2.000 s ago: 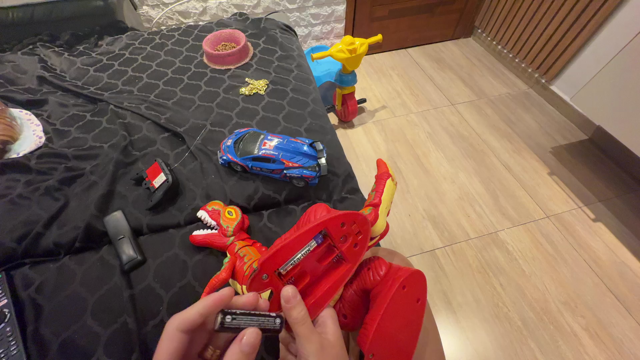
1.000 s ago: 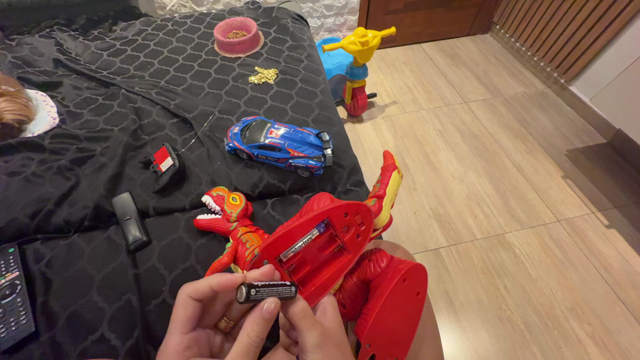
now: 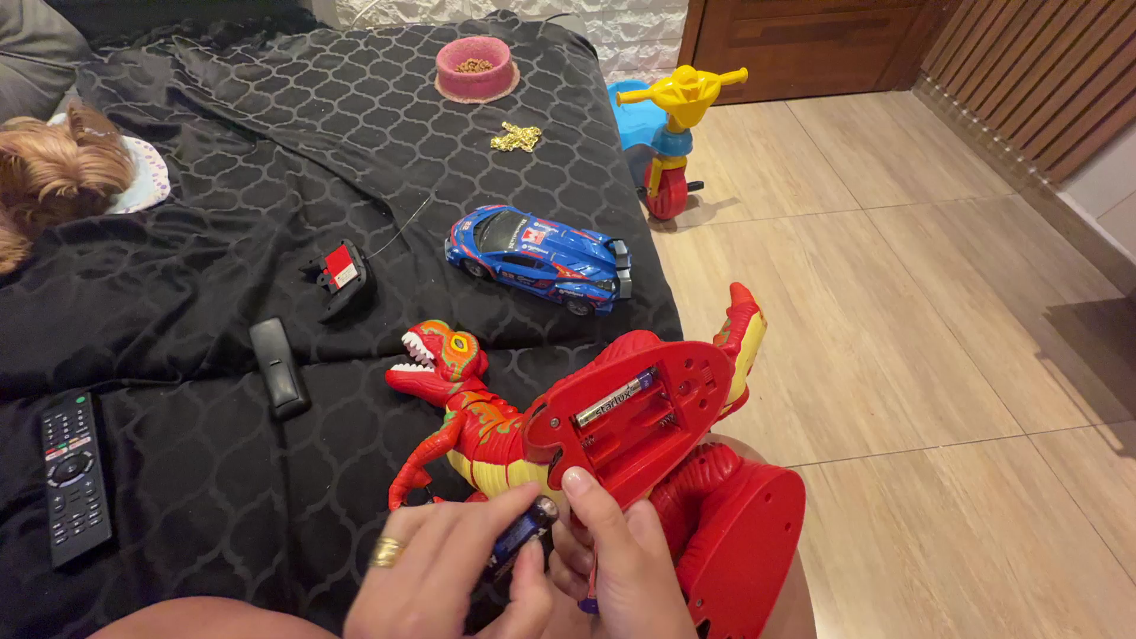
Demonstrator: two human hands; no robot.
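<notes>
A red and yellow toy dinosaur (image 3: pixel 497 426) lies on its side, the sole of one foot turned up to show an uncovered battery compartment (image 3: pixel 626 422). One silver and blue battery (image 3: pixel 614 399) sits in the compartment's upper slot; springs show in the lower part. My left hand (image 3: pixel 453 568), with a gold ring, pinches a dark blue battery (image 3: pixel 522 537) between thumb and fingers, just below the foot. My right hand (image 3: pixel 612 559) is beside it, thumb at the foot's lower edge, with another battery (image 3: pixel 589 586) partly hidden under its fingers.
On the black patterned cloth (image 3: pixel 195 355) lie a blue toy car (image 3: pixel 537 253), a black and red controller (image 3: pixel 342 275), a black plastic piece (image 3: pixel 279 368) and a remote control (image 3: pixel 75 479). Farther off are a pink food bowl (image 3: pixel 477 75), a gold chain (image 3: pixel 516 138), a long-haired dog (image 3: pixel 67 169) and a ride-on toy (image 3: pixel 679 115).
The battery in my left hand has gone from lying level to tilted and now shows a dark blue side. More of the dog has come into view at the left.
</notes>
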